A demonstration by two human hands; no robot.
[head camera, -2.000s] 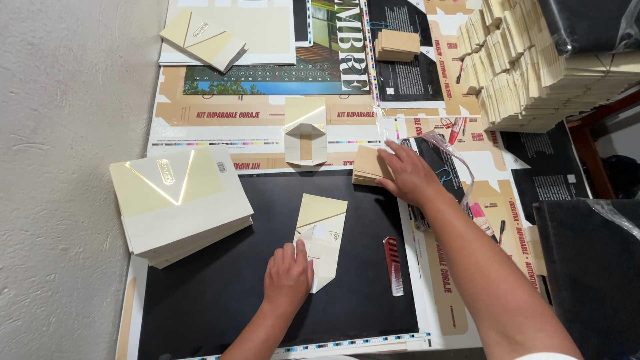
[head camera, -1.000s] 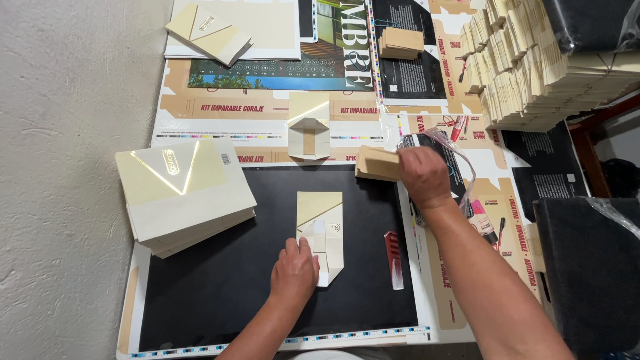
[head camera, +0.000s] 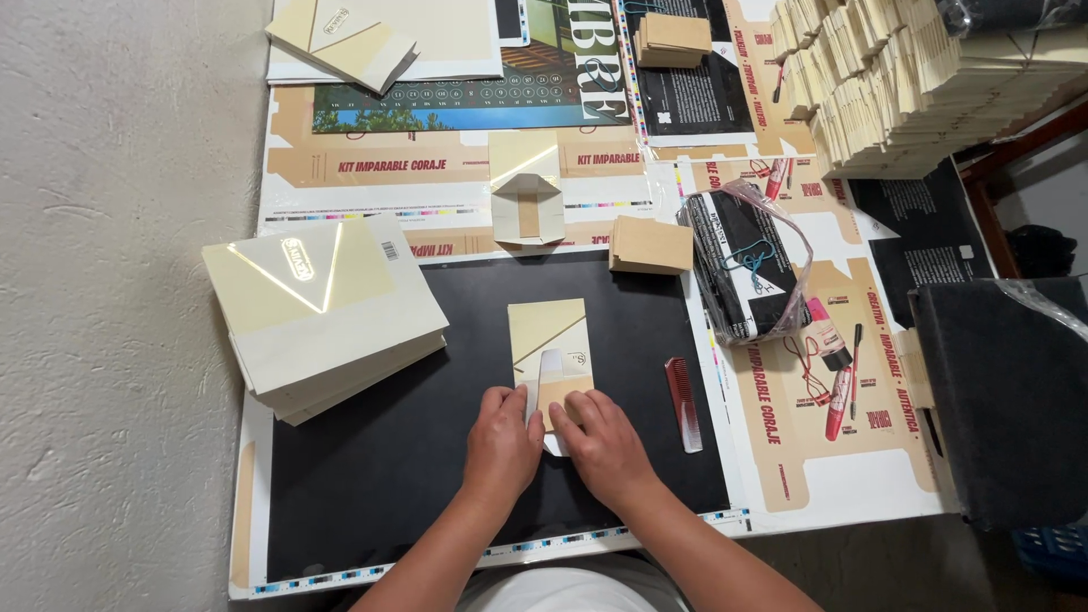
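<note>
A cream and white folded paper bag (head camera: pixel 548 327) lies flat on the black work sheet (head camera: pixel 365 484), its lower end opened out. On that end is a kraft cardboard piece (head camera: pixel 557 399), with the fingers of both hands on it. My left hand (head camera: pixel 503 438) touches the left edge of the bag and card. My right hand (head camera: pixel 602 438) presses the card from the right with bent fingers. Beyond the bag, a small stack of kraft cards (head camera: pixel 650 244) rests at the sheet's far edge. Left of that stack stands another bag with an opened, folded end (head camera: pixel 527 208).
A pile of larger bags (head camera: pixel 365 331) is at the left, near the wall. A red comb (head camera: pixel 682 404) lies right of my right hand. Beyond it are a plastic-wrapped black bundle (head camera: pixel 739 263), a tall stack of folded bags (head camera: pixel 901 93) and a black box (head camera: pixel 1003 399).
My right hand has moved from the kraft card stack to the bag in front of me. A kraft card now lies on the bag's opened end, where none showed before.
</note>
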